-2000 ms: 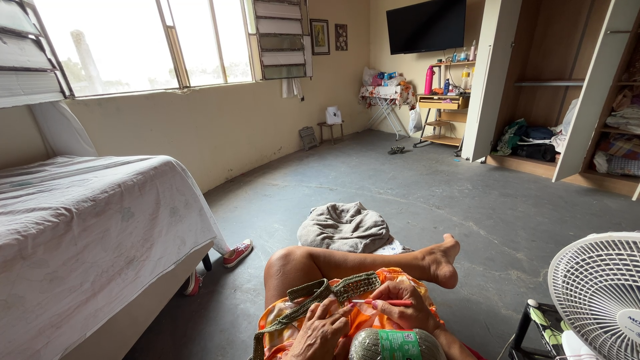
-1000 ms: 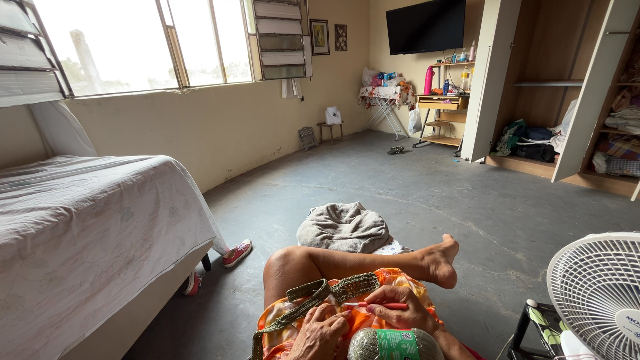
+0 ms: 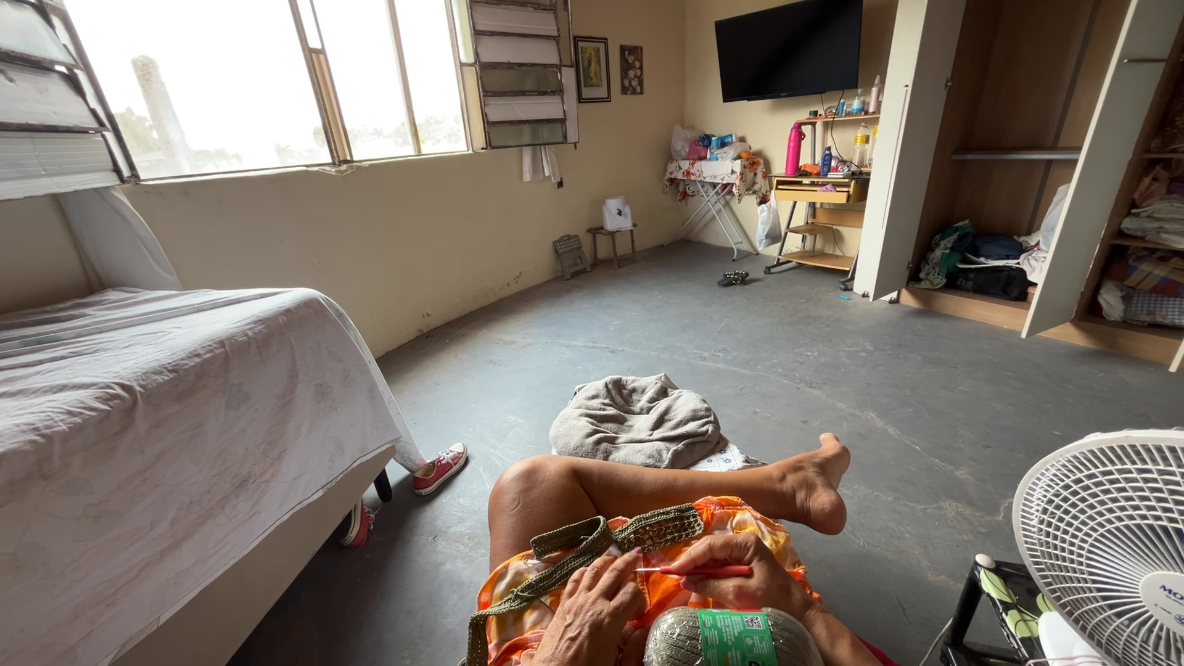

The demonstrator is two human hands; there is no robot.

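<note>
My right hand (image 3: 740, 572) holds a crochet hook with a red handle (image 3: 712, 571), its thin metal tip pointing left toward the fingertips of my left hand (image 3: 594, 606). The left hand rests at a strip of olive-green crochet work (image 3: 560, 564), with its fingers at the edge of the strip; whether they pinch it is hard to tell. The strip loops and folds over orange patterned cloth (image 3: 740, 518) on my lap. A ball of grey-green yarn (image 3: 680, 638) with a green label lies between my wrists, close to the right forearm.
At the right stands a white fan (image 3: 1110, 546) beside a small black-framed stand (image 3: 1004, 601). A grey cloth-covered item (image 3: 638, 421) lies on the floor beyond my bent leg. To the left are a bed with a pale cover (image 3: 185, 388) and a red sneaker (image 3: 440, 469).
The right hand with the hook has shifted slightly around the left fingertips. The left hand, the crochet strip and the yarn ball stay in nearly the same places.
</note>
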